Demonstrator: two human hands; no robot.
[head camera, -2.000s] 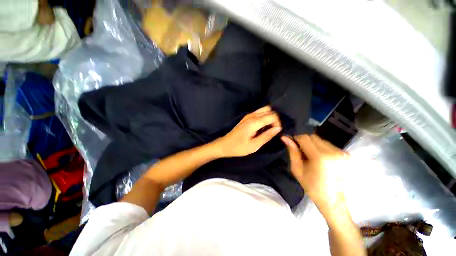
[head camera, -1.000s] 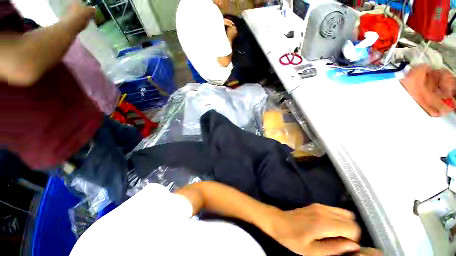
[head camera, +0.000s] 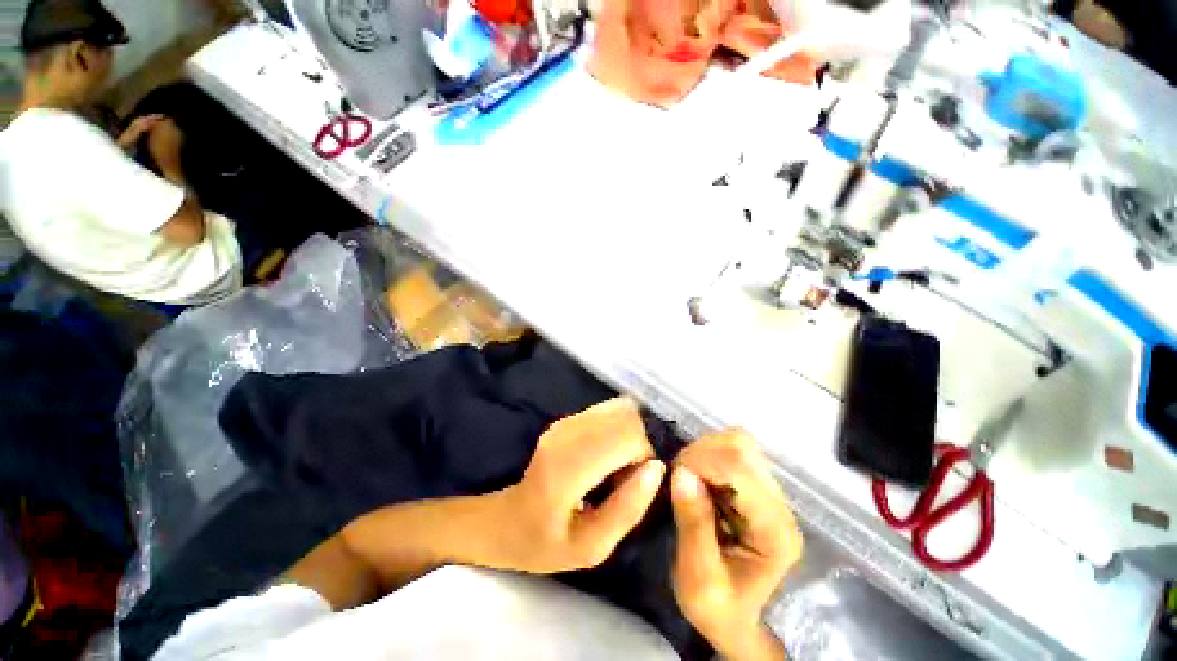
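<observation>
The dark garment lies over the lap, on clear plastic, and runs under both hands. My left hand pinches a small dark edge of it between thumb and fingers. My right hand is close beside it, thumb against forefinger at the same spot. A small dark tool with a brownish-yellow tint, perhaps thread snips, sits in the right palm, mostly hidden by the fingers. The thread or seam at the fingertips is too fine to tell.
The white table edge runs diagonally beyond the hands. On it are a sewing machine, a black phone, red-handled scissors and a second red-handled pair. Clear plastic lies left. A seated person is at upper left.
The view has swung right over the table, bringing the machine, phone and nearer scissors into sight. The person in dark red has left view. Both hands now show together, fingertips nearly touching.
</observation>
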